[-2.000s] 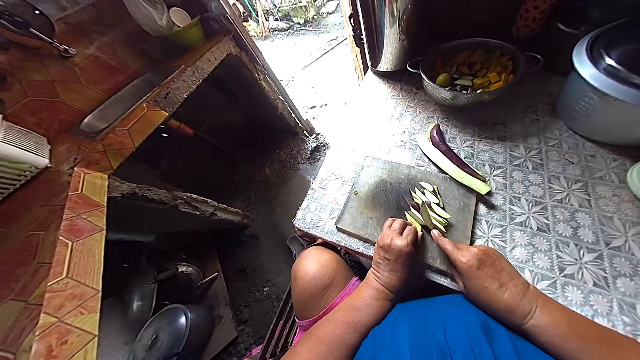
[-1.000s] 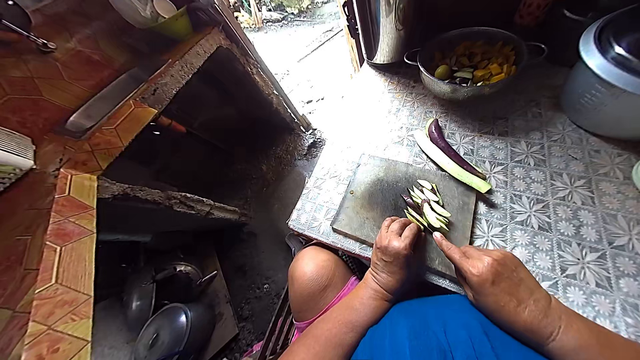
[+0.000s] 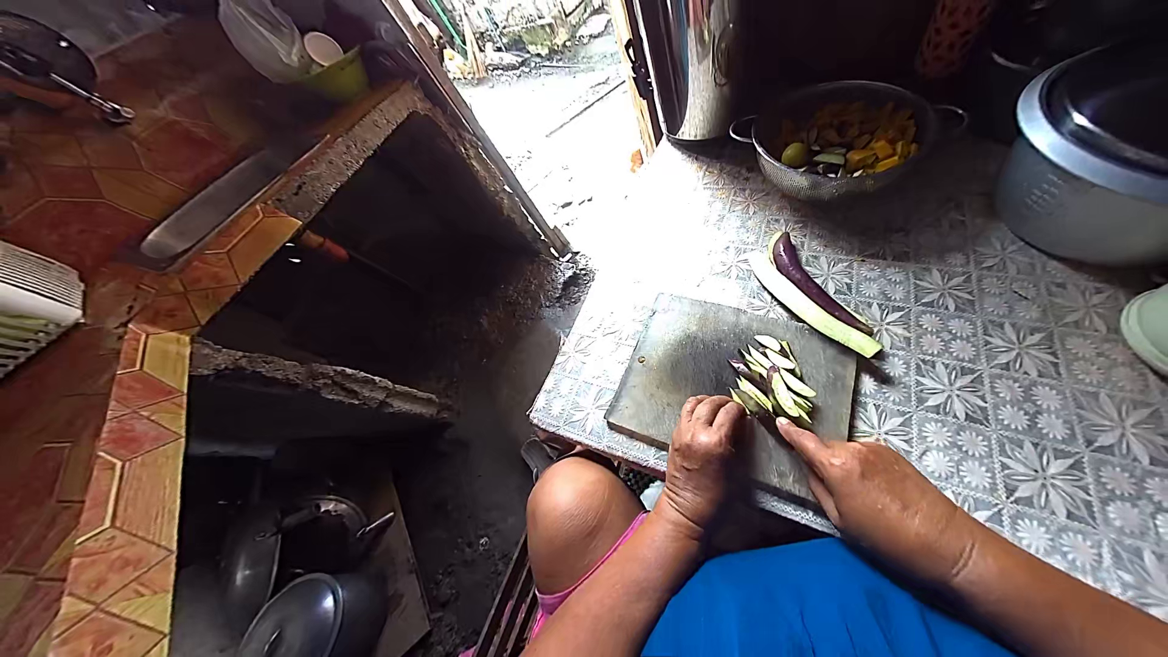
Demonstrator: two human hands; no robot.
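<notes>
A worn cutting board (image 3: 680, 351) lies at the near edge of the table, with a pile of eggplant slices (image 3: 776, 374) on its right part. My left hand (image 3: 707, 452) has its fingers curled down on a piece of eggplant at the near side of the pile. My right hand (image 3: 858, 474) is closed on a knife, its index finger stretched along the dark blade, which is mostly hidden between the hands. Two long halves of eggplant (image 3: 812, 301), one showing pale flesh and one purple skin, lie beyond the board's back right corner.
A metal colander (image 3: 821, 187) of cut vegetables stands at the back of the patterned tablecloth (image 3: 985, 365). A lidded rice cooker pot (image 3: 1077, 192) is at the right, with a pale green item (image 3: 1147, 328) below it. Left are a tiled counter (image 3: 137, 447) and lidded pots (image 3: 297, 620) underneath.
The slices on the board have spread slightly and are arranged a little differently. Both hands remain at the near side of the pile, and the long eggplant halves have not moved.
</notes>
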